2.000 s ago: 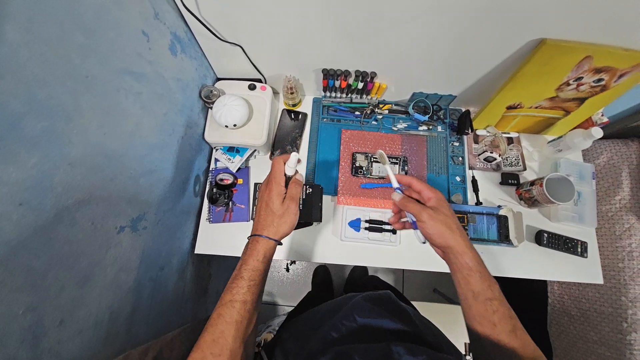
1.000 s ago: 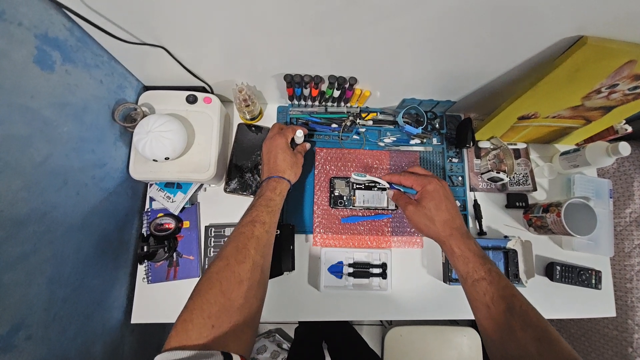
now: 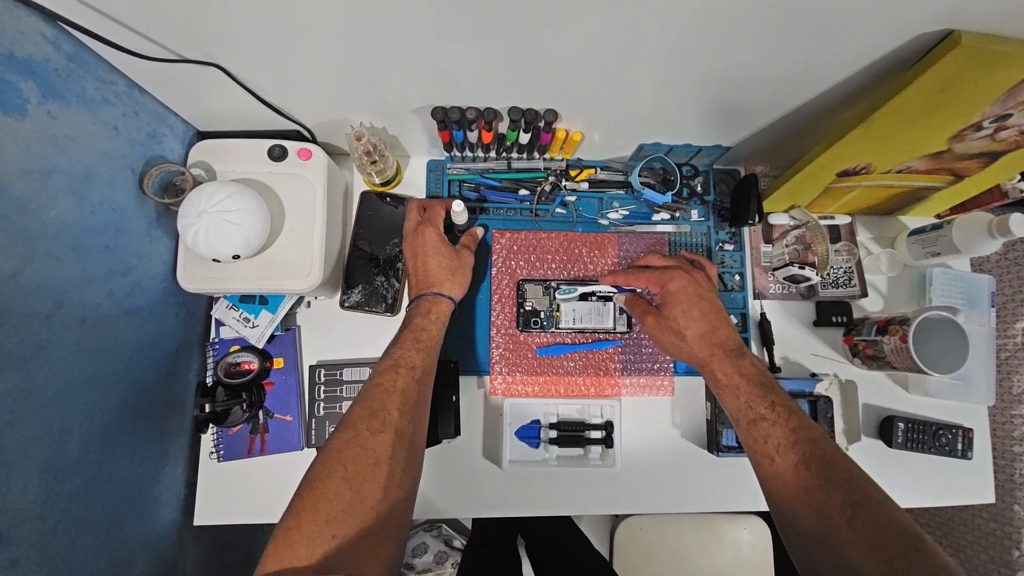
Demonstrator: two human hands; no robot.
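Observation:
My left hand [image 3: 440, 256] is by a small white-capped bottle [image 3: 459, 214] on the left part of the blue repair mat [image 3: 472, 320]; its fingers curve round the bottle, and whether they grip it is unclear. My right hand [image 3: 672, 300] holds a toothbrush [image 3: 578, 293], its head over an opened smartphone [image 3: 532, 304] with board and battery bared. The phone lies on pink bubble wrap [image 3: 576, 372]. Just below the phone lies a blue plastic pry tool [image 3: 579, 348]. A phone with a cracked screen [image 3: 374, 252] lies left of my left hand.
Screwdrivers [image 3: 488, 132] stand behind the mat's tool tray. In front is a white tray [image 3: 512, 460] with black-handled tools. At left are a white device [image 3: 308, 216] and a notebook [image 3: 292, 400]; at right, a mug [image 3: 880, 340], a white bottle [image 3: 928, 244] and a remote control [image 3: 926, 437].
Two seconds ago my left hand held the small bottle nearer the table's front; one second ago it was at the mat's left edge. The toothbrush has come down over the opened phone. The view has shifted.

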